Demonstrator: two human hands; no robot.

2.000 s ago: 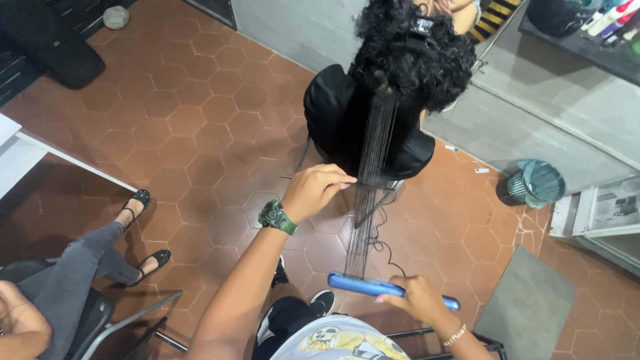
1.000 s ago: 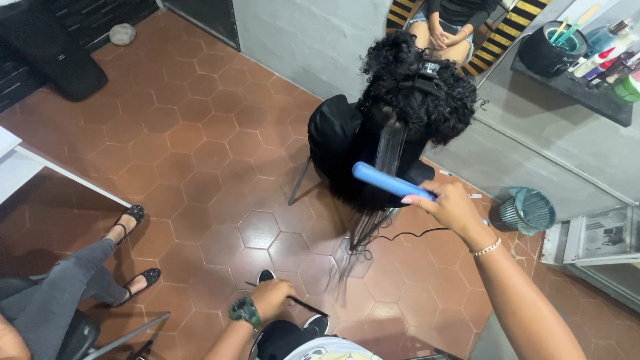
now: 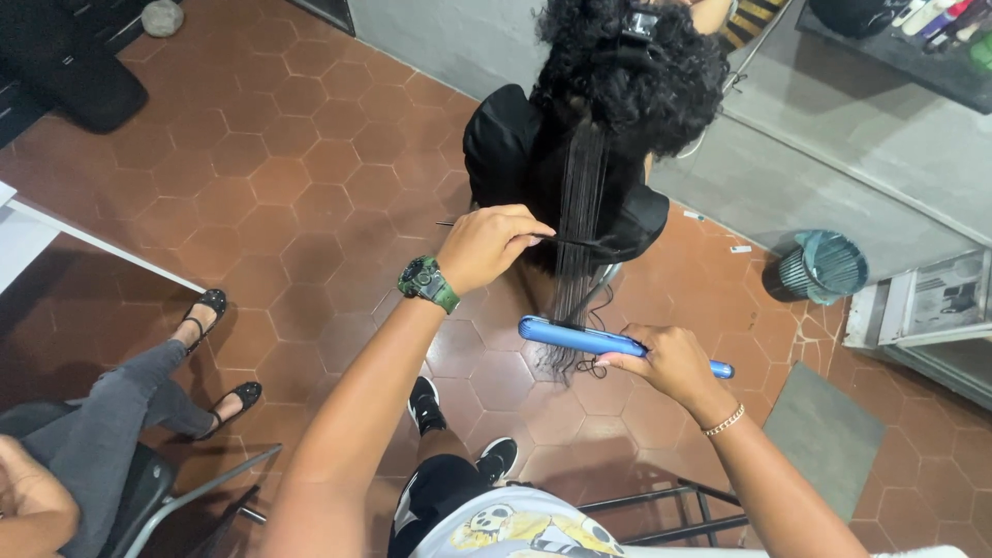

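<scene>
My left hand (image 3: 496,242) holds a dark comb (image 3: 577,242), whose thin tail sticks out to the left; it lies across a straight section of dark hair (image 3: 581,186). Lower down, my right hand (image 3: 670,360) grips a blue hair straightener (image 3: 577,336), its plates around the same section near the wavy ends. The hair belongs to a seated person in a black cape (image 3: 504,143), seen from behind and above. Their remaining curly hair (image 3: 643,93) is gathered on top with a shiny clip (image 3: 641,25). A cord hangs behind the section.
A ribbed wastebasket (image 3: 821,267) stands by the grey wall at right, near a white-framed unit (image 3: 930,302). A dark shelf (image 3: 907,58) with bottles is at upper right. Another person sits at lower left on a black chair (image 3: 139,480). A metal stool frame (image 3: 674,515) is below my right arm.
One second ago the straightener was higher, near the cape, and my left hand was low with the comb, away from the hair. Now the left hand is up at the section and the straightener is lower.
</scene>
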